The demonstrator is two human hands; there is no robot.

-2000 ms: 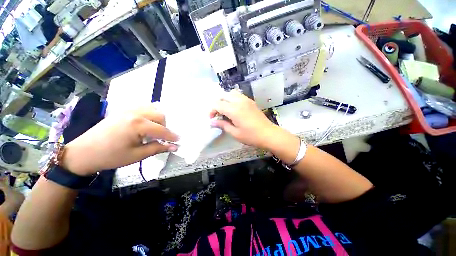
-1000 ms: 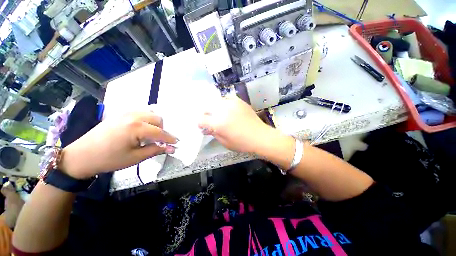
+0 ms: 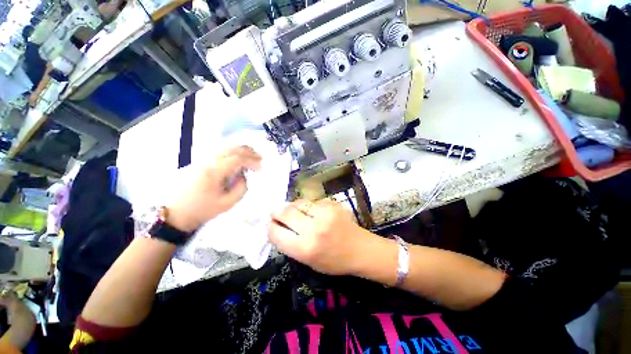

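Note:
A white fabric piece (image 3: 266,200) lies on the white tabletop left of the needle area and hangs over the front edge. It blends into the table, so its outline is partly lost. My left hand (image 3: 218,187) rests on it with bent fingers, just left of the overlock machine (image 3: 346,90); whether it pinches cloth does not show. My right hand (image 3: 318,235) is at the table's front edge, below the needle area, its fingertips closed at the fabric's right edge. The presser foot (image 3: 287,142) is small and partly hidden.
Black snips (image 3: 443,148) with pale threads and a round silvery disc (image 3: 402,166) lie right of the machine. Other snips (image 3: 498,88) lie by the red basket (image 3: 546,104) of spools. A black strip (image 3: 187,130) lies on the left tabletop. Dark cloth (image 3: 90,228) hangs at left.
My left hand has moved right over the fabric, towards the machine. My right hand has drawn back from the needle area to the front edge. An open recess below the needle area now shows. The view has shifted.

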